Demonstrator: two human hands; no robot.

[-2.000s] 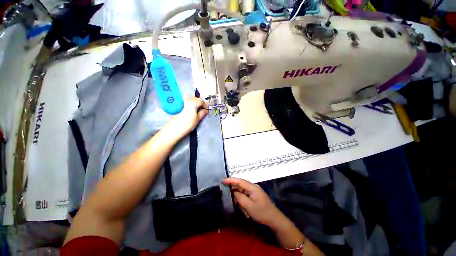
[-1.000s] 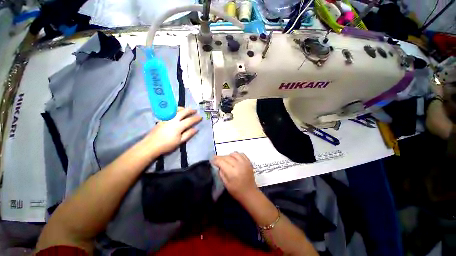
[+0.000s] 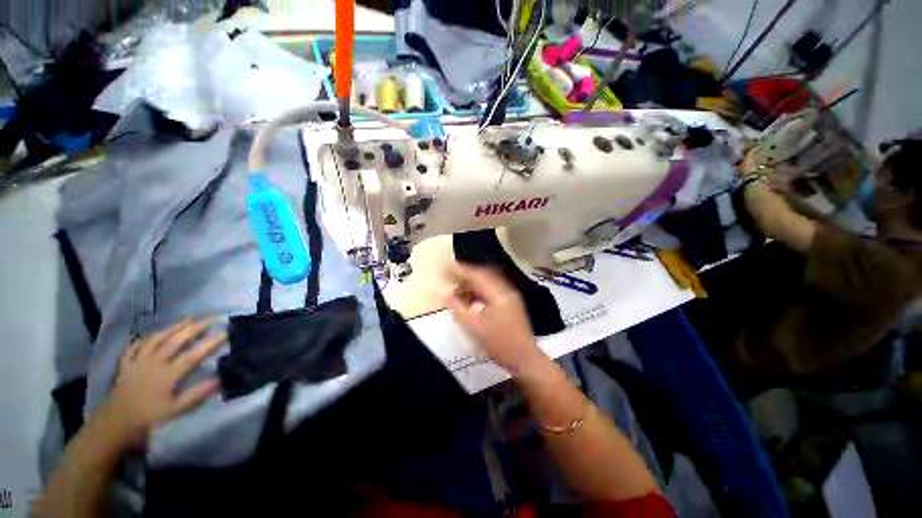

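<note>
The pale grey garment panel [image 3: 197, 273] with dark seam strips lies spread left of the needle, reaching under the blue sewing lamp [image 3: 278, 231]. The black pocket piece [image 3: 288, 344] lies on it. My left hand [image 3: 167, 374] rests flat, fingers spread, on the grey cloth left of the pocket piece. My right hand [image 3: 492, 312] is blurred, over the machine table right of the needle, beside the curved black piece [image 3: 531, 295]; its fingers are bent and whether they hold anything is unclear. The presser foot area [image 3: 380, 271] stands at the panel's right edge.
The white HIKARI machine head [image 3: 455, 197] spans the centre. Snips [image 3: 574, 284] and a yellow-orange tool [image 3: 679, 273] lie at the table's right. Behind are an orange upright rod [image 3: 344, 51], thread spools [image 3: 388, 95] and a green basket [image 3: 576, 89]. Another person [image 3: 849, 273] sits at the right.
The view has shifted. My left hand has moved from near the needle to the panel's left part. My right hand has left the panel's edge and moved up over the table. The panel has shifted toward me.
</note>
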